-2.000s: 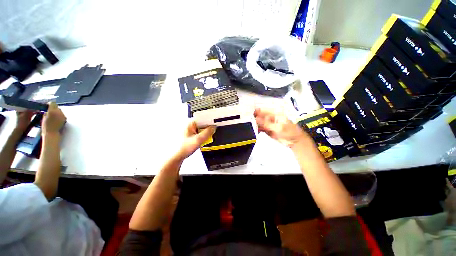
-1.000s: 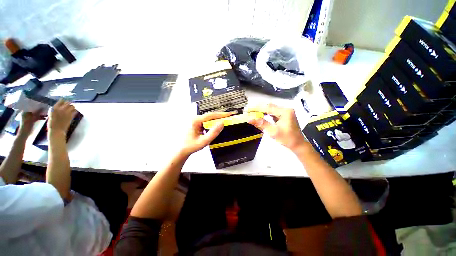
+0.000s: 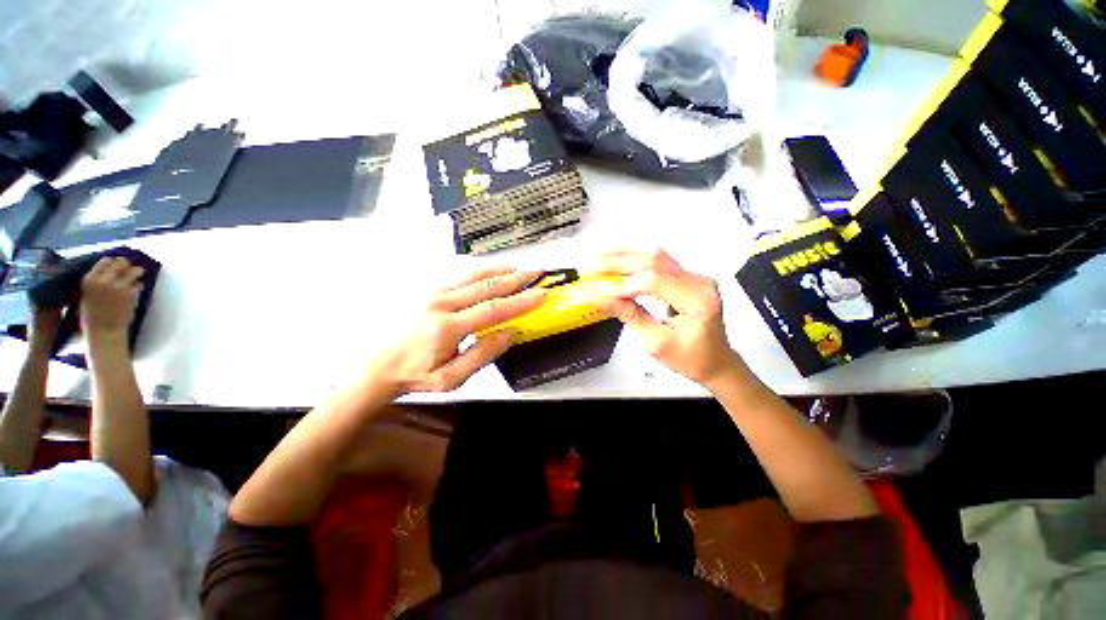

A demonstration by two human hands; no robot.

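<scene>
A black printed carton [image 3: 560, 359] stands at the table's front edge in front of me, its yellow flap [image 3: 552, 310] at the top. My left hand [image 3: 455, 336] grips the carton's top left, fingers on the yellow flap. My right hand [image 3: 677, 317] holds the flap's right end between thumb and fingers. A small black loop or edge shows behind the flap; what it is I cannot tell. The carton's inside is hidden.
Behind it lies a pile of flattened cartons [image 3: 522, 208]. A closed printed carton [image 3: 815, 297] and a tall carton stack [image 3: 1007, 182] are at right. Bags [image 3: 689, 91] and a phone [image 3: 821, 173] lie behind. A neighbour's hands [image 3: 112, 294] work at left.
The white piece in my left hand earlier is out of sight. Both hands are now on the yellow flap, which is tilted over the carton top. The view has shifted slightly.
</scene>
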